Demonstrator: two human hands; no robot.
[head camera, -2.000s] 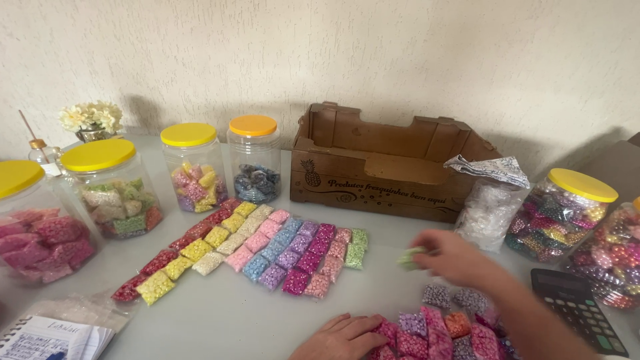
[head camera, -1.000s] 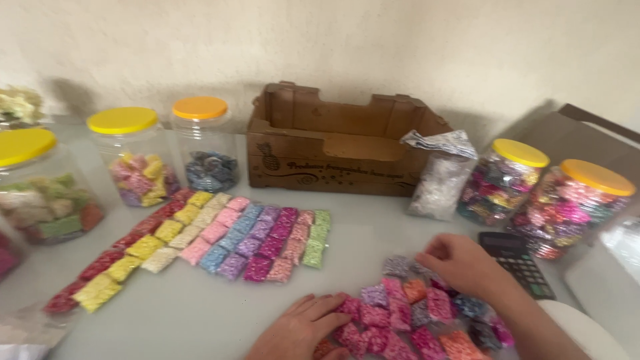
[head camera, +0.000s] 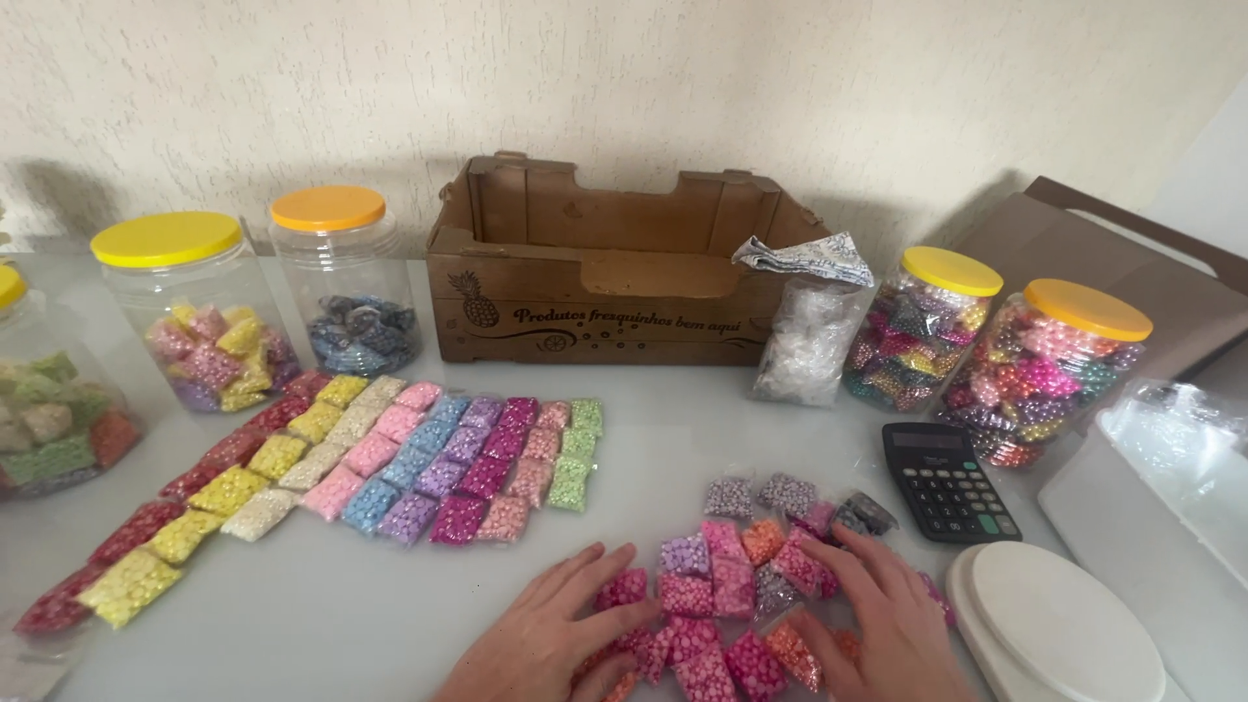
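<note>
A loose pile of small clear bead packets, pink, orange, lilac and grey, lies at the lower middle. On its left edge rests my left hand, fingers spread over pink and orange packets. My right hand lies over the pile's right side, fingers apart, touching pink and orange packets; whether it grips one is hidden. To the left, bead packets lie in slanting rows by colour: red, yellow, cream, pink, blue, purple, magenta, salmon and green.
A brown cardboard crate stands by the wall. Lidded plastic jars with packets stand left and right. A clear bag, a calculator, a round white lidded object and a whitish plastic bin are at the right.
Two seconds ago my right hand held a light green packet above the table near the green column; it is now at the pile. My fingers are more spread over the packets.
</note>
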